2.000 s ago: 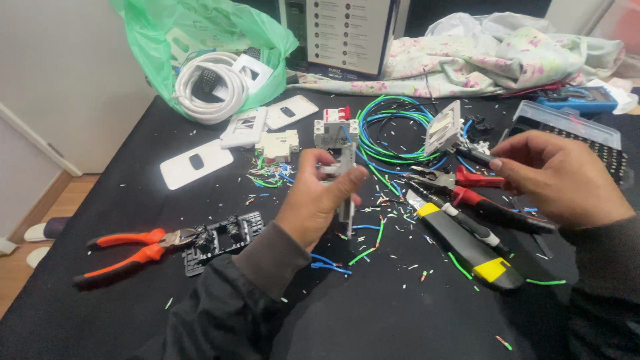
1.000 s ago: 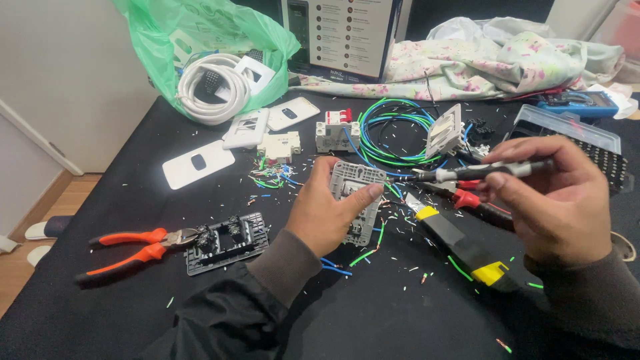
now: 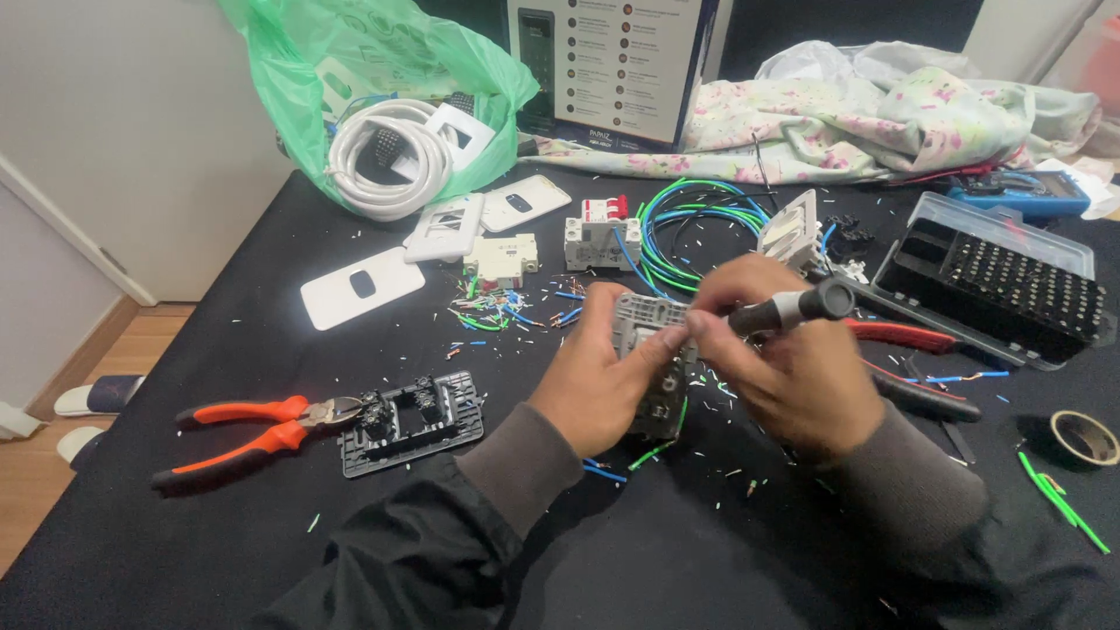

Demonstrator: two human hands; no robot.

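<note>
My left hand (image 3: pixel 604 372) grips the upper part of a grey plastic socket or switch frame (image 3: pixel 652 398), which is tilted over the middle of the black cloth. In my right hand (image 3: pixel 783 363) is a screwdriver (image 3: pixel 792 311) with a black and grey handle; its tip is hidden, and my fingertips touch the frame's right edge. A second frame, dark grey (image 3: pixel 411 424), lies at the left against the jaws of orange-handled pliers (image 3: pixel 254 429). Behind my hands stands a circuit breaker with red levers (image 3: pixel 604 232), beside coiled green and blue wires (image 3: pixel 691 227).
White cover plates (image 3: pixel 363 289) and a cream breaker (image 3: pixel 500 260) lie back left, near a green plastic bag (image 3: pixel 394 52). At right are red-handled pliers (image 3: pixel 910 337), an open bit case (image 3: pixel 1006 280), a tape roll (image 3: pixel 1085 437) and a blue multimeter (image 3: pixel 1019 192). Wire scraps litter the cloth.
My right hand has come left with the screwdriver to the grey frame in my left hand. The frame was turned edge-on two seconds ago and showed its broad side one second ago.
</note>
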